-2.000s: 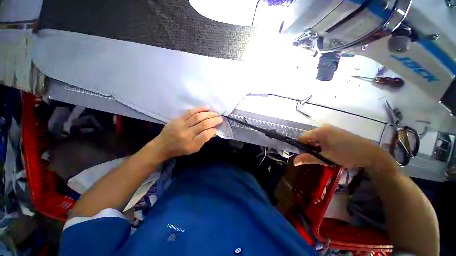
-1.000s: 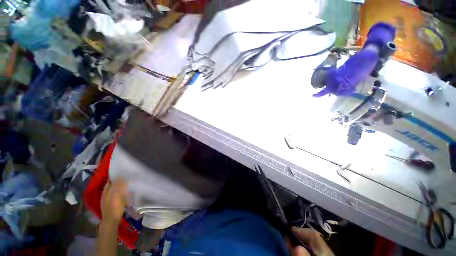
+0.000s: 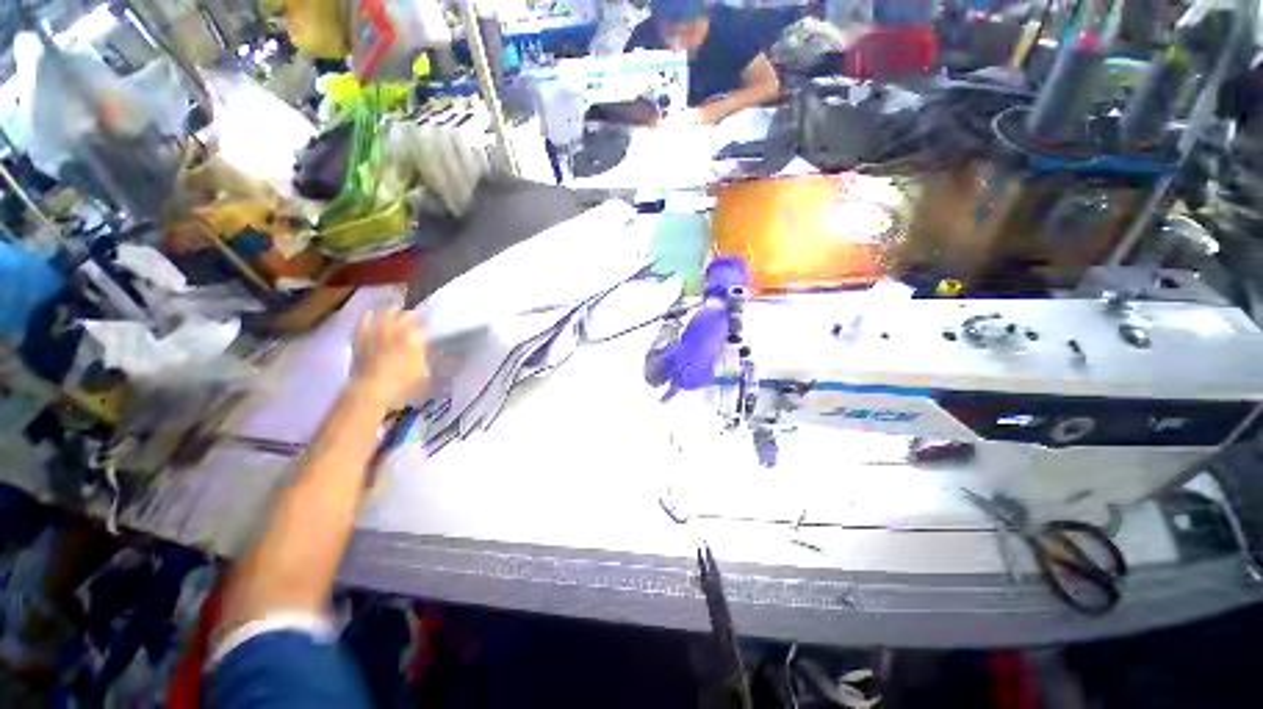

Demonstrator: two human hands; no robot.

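My left hand (image 3: pixel 392 357) reaches over the left part of the table, at the left end of a bundle of grey and white panels (image 3: pixel 533 333) with fanned edges. The hand is blurred and its fingers look curled; whether it grips a panel I cannot tell. The black blades of the fabric shears (image 3: pixel 718 623) point up from the bottom edge, over the front of the table. My right hand is out of the picture.
The white JACK sewing machine (image 3: pixel 887 402) with a purple tassel (image 3: pixel 700 344) stands right of the bundle. Second scissors (image 3: pixel 1060 554) and a dark-red-handled tool (image 3: pixel 945 452) lie at right. An orange sheet (image 3: pixel 803 229) lies behind. A person (image 3: pixel 713 63) sits at another machine beyond.
The view has tilted up and shows more of the workshop. My left hand has moved from a grey and white panel below the table edge to the bundle. My right hand has left the picture.
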